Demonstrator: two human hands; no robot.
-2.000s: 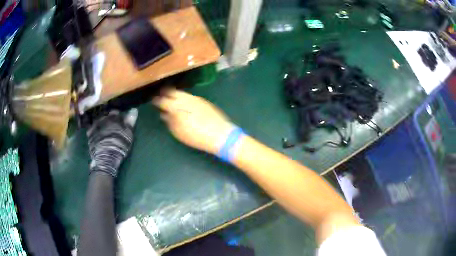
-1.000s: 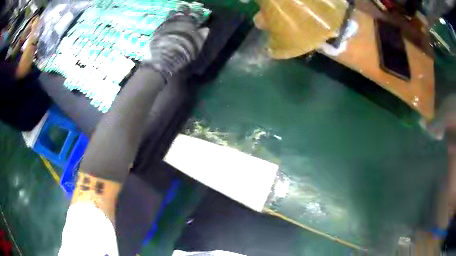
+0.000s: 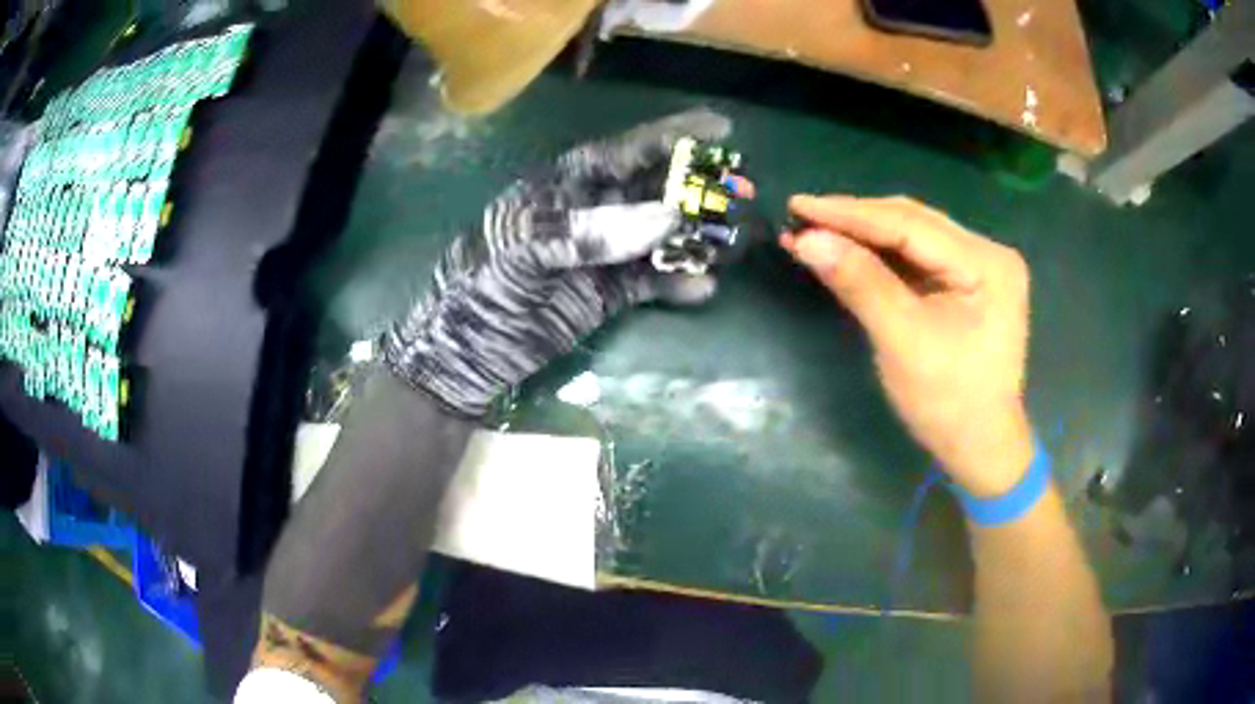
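Observation:
My left hand point(image 3: 551, 248), in a black-and-white mottled knit glove, holds a small circuit board point(image 3: 699, 197) over the green bench. The parts side with a yellow block shows, and the fingers lie around its left side. My right hand point(image 3: 915, 303), bare with a blue wrist strap point(image 3: 1007, 492), is just right of the board and not touching it. Its thumb and index finger pinch a small dark piece point(image 3: 793, 224), probably a cable end; the detail is too small to tell.
Rows of green boards point(image 3: 97, 220) lie on a black foam tray point(image 3: 207, 296) at left. An amber cone point(image 3: 489, 48) and a wooden shelf point(image 3: 881, 62) with a phone point(image 3: 933, 17) are at the back. A white pad point(image 3: 530, 506) lies at the bench edge. A pale post point(image 3: 1191, 124) stands back right.
My left hand has moved right from the board tray and now holds a board. My right hand has come from the right edge to beside it. The view has turned right.

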